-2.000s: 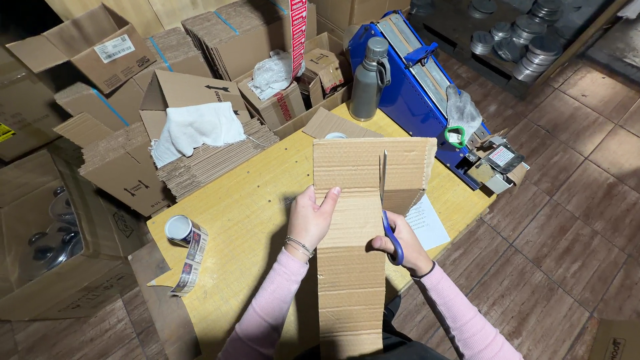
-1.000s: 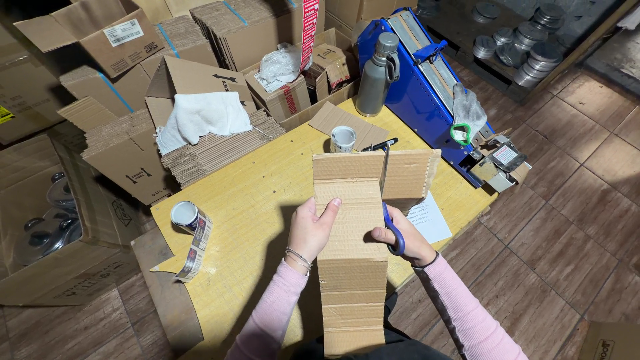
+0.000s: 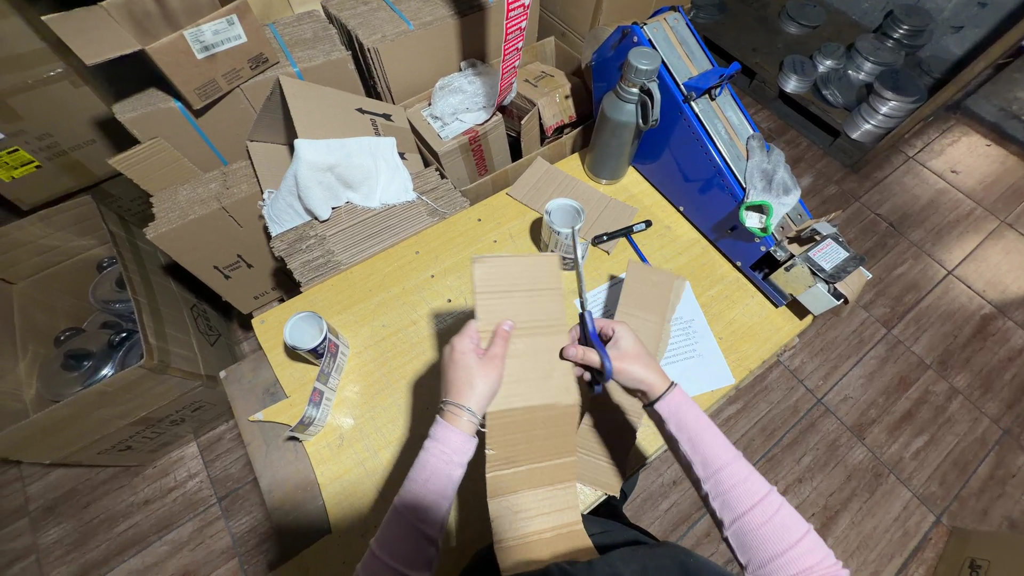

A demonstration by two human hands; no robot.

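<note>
My left hand [image 3: 474, 370] grips the left edge of a long creased strip of corrugated cardboard [image 3: 530, 432], thumb on top. In my right hand [image 3: 618, 356] are blue-handled scissors [image 3: 596, 344], their blades closed or nearly so and pointing away, just right of the strip. A separate cardboard piece [image 3: 650, 308] lies behind the right hand, over a white sheet of paper with writing [image 3: 698, 344]. Beyond the blades stands a roll of labels [image 3: 562, 220], beside a black marker [image 3: 622, 233] and a blue pen [image 3: 638, 250]. Another label roll [image 3: 306, 332], partly unwound, is at the left.
On the yellow table [image 3: 384, 336], a grey metal flask [image 3: 622, 116] stands by a blue machine [image 3: 696, 152] with a grey glove [image 3: 770, 184] on it. Stacked cardboard [image 3: 368, 228] with a white cloth [image 3: 340, 178] borders the far side. An open box of lids [image 3: 88, 400] is at left.
The right-hand section of cardboard has come away from the strip and now lies separate on the paper side. The scissors no longer sit in the cardboard. My left hand still holds the strip.
</note>
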